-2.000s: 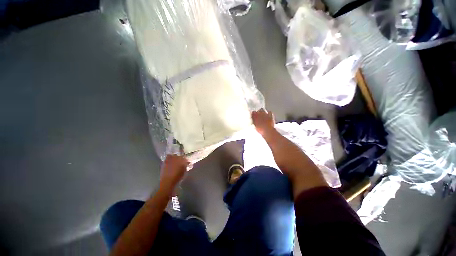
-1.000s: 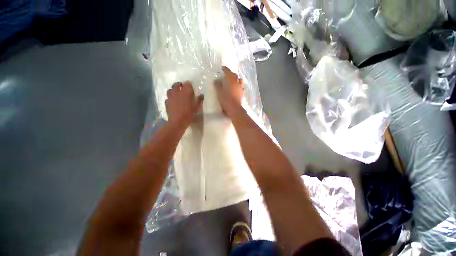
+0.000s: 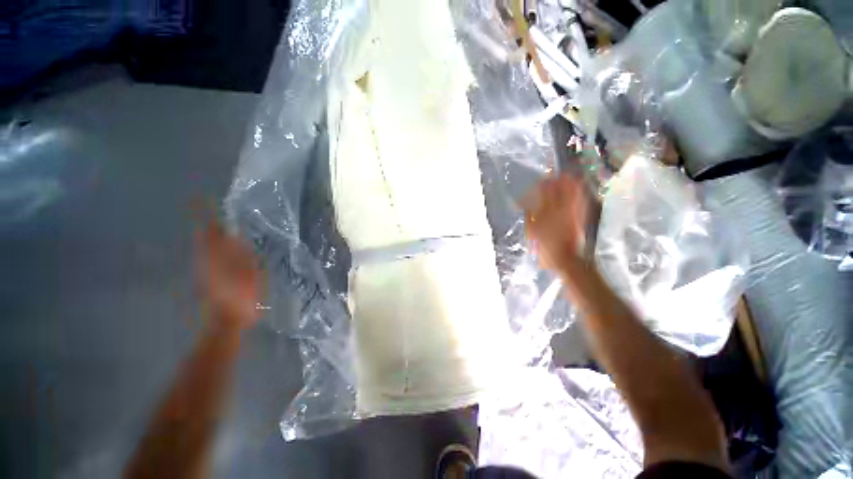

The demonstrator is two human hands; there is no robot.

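A cream fabric roll (image 3: 421, 178) lies lengthwise on the floor in front of me, with a pale band around it near its close end. Its clear plastic wrapping (image 3: 281, 196) is open and spread to both sides, so the top of the roll is bare. My left hand (image 3: 224, 271) is left of the roll, near the plastic's outer edge, and blurred. My right hand (image 3: 558, 220) is right of the roll over the plastic, also blurred. I cannot tell whether either hand holds the plastic.
Grey-wrapped rolls (image 3: 804, 309) lie along the right side. A cream roll end (image 3: 793, 75) shows at upper right. A crumpled clear plastic bag (image 3: 669, 253) lies between. Narrow tubes (image 3: 552, 61) are beyond, a silvery sheet (image 3: 561, 426) is near my foot, and dark blue material (image 3: 84, 28) is at upper left.
My hands have moved from the plastic over the roll out to both sides. The plastic has parted and the roll's top is now uncovered.
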